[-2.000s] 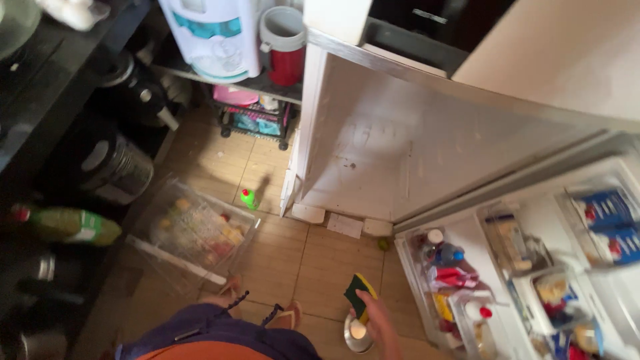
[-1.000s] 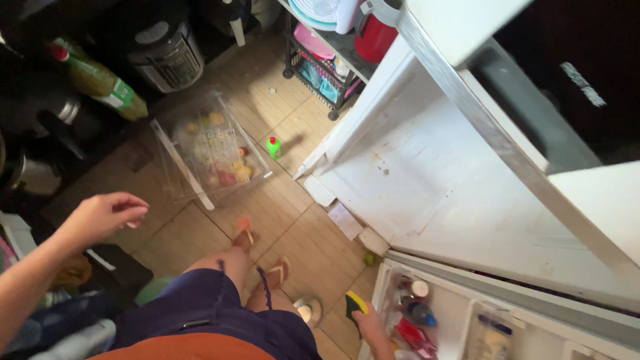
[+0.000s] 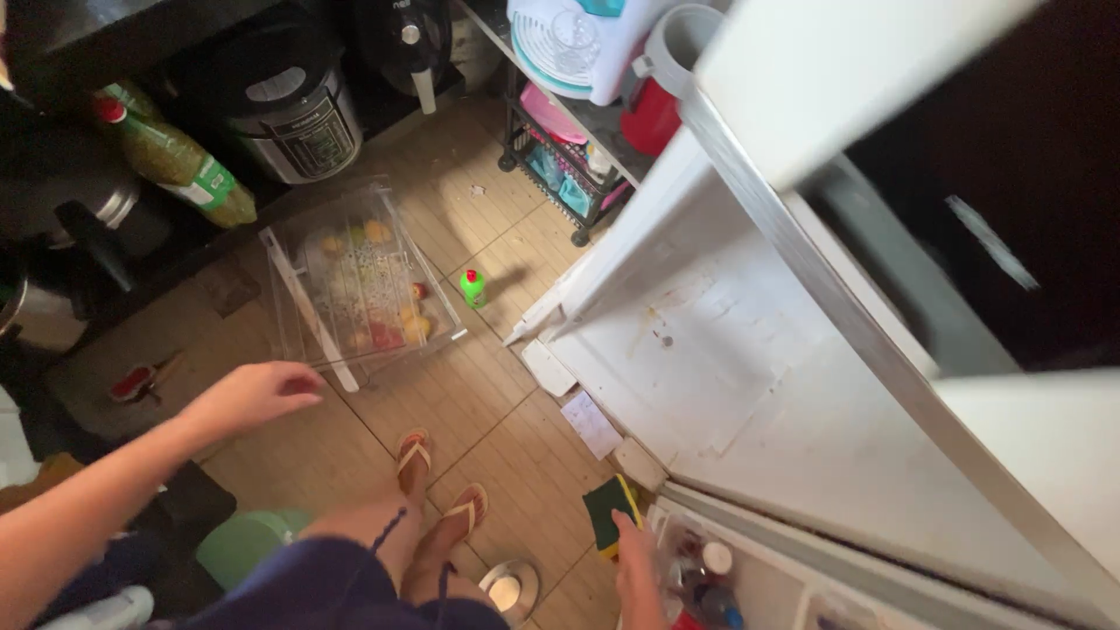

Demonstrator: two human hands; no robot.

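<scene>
A green and yellow scouring sponge (image 3: 605,518) is in my right hand (image 3: 636,556), held low beside the shelves of the open refrigerator door (image 3: 770,551). My left hand (image 3: 255,395) hangs over the floor with nothing in it, its fingers bent and slightly apart. Just beyond it, a clear plastic refrigerator drawer (image 3: 306,306) lies on the tiles with fruit inside. A small green bottle with a red cap (image 3: 473,290) stands right of the drawer. The refrigerator's white interior (image 3: 691,350) has brownish stains on its floor.
Black shelving at the left holds an electric pressure cooker (image 3: 302,122), a large bottle (image 3: 179,162) and pots. A wheeled rack (image 3: 560,171) stands under a shelf at the top. A green bucket (image 3: 249,542) is beside my legs, and a round metal item (image 3: 512,588) lies near my sandaled feet.
My left hand, out of view two seconds ago, has come in at the left and moved over the floor toward the drawer. The sponge stays in my right hand. The view has swung.
</scene>
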